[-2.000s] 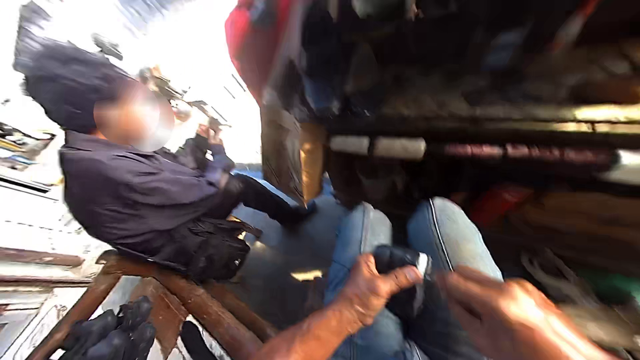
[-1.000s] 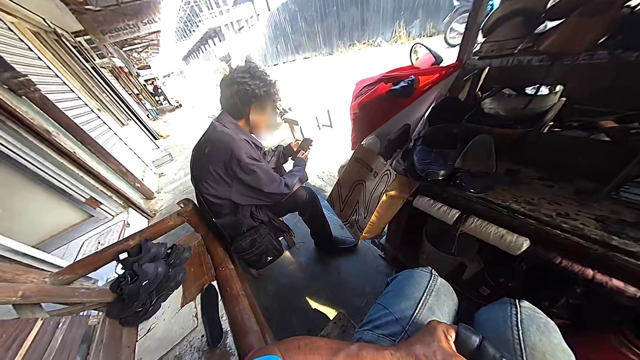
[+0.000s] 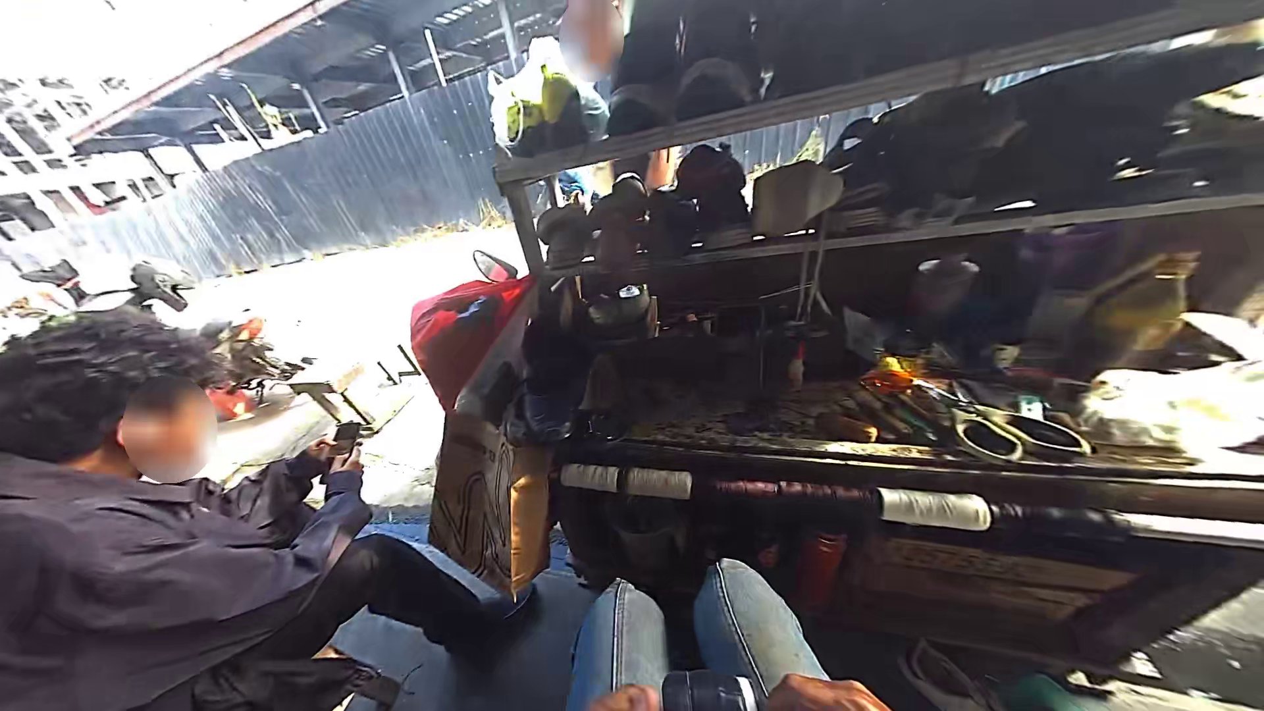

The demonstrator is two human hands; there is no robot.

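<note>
At the bottom edge of the head view, a dark cylindrical object with a pale band lies between my two hands, over my jeans. My left hand touches its left end and is mostly cut off by the frame. Beside its right end is my right hand, fingers curled, also partly out of view. What the object is cannot be told. Across from my knees, scissors with pale handles lie on the workbench among several hand tools. Spools of white thread and dark red thread line the bench's front edge.
A person in a dark shirt sits at the left, holding a phone. A cardboard box stands beside the bench, below a red bag. Shelves of shoes rise above the bench; a white plastic bag lies at right.
The view has swung right toward the bench and shelves. Both hands now show at the dark object; one second ago only one hand was plainly visible near it.
</note>
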